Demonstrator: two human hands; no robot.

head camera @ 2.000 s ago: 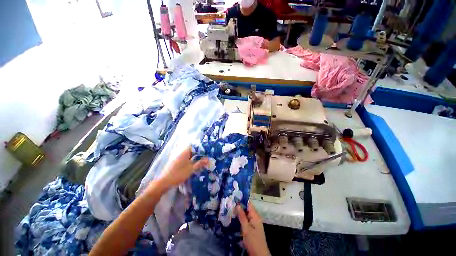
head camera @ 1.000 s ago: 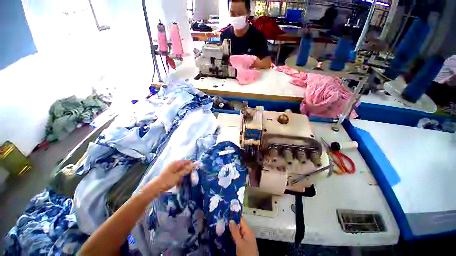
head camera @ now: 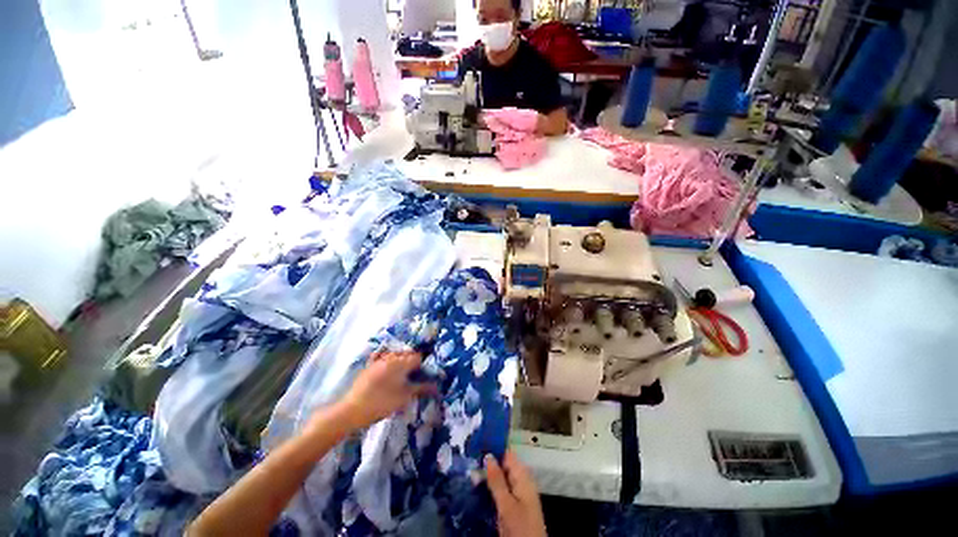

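A blue floral garment piece (head camera: 467,362) lies flat left of the cream-white overlock machine (head camera: 604,257), its right edge along the needle area. My left hand (head camera: 391,386) rests on the cloth's left part, fingers bent and somewhat spread; whether it pinches cloth cannot be told. My right hand (head camera: 513,493) is at the cloth's lower right edge, with the edge between thumb and fingers, cut off by the bottom of the picture. The pale wrong side of the fabric (head camera: 389,278) lies in long folds left of the floral piece.
A cloth heap (head camera: 95,462) is at lower left. Red-orange handles (head camera: 721,331) lie right of the machine head. Blue thread cones (head camera: 717,100) stand at upper right. A masked person (head camera: 515,73) sits at the opposite machine (head camera: 445,117) with pink cloth (head camera: 688,189).
The camera view has shifted since the first frame. Since the second, the floral piece has spread flatter and farther left, and my left hand has moved slightly down and right over it.
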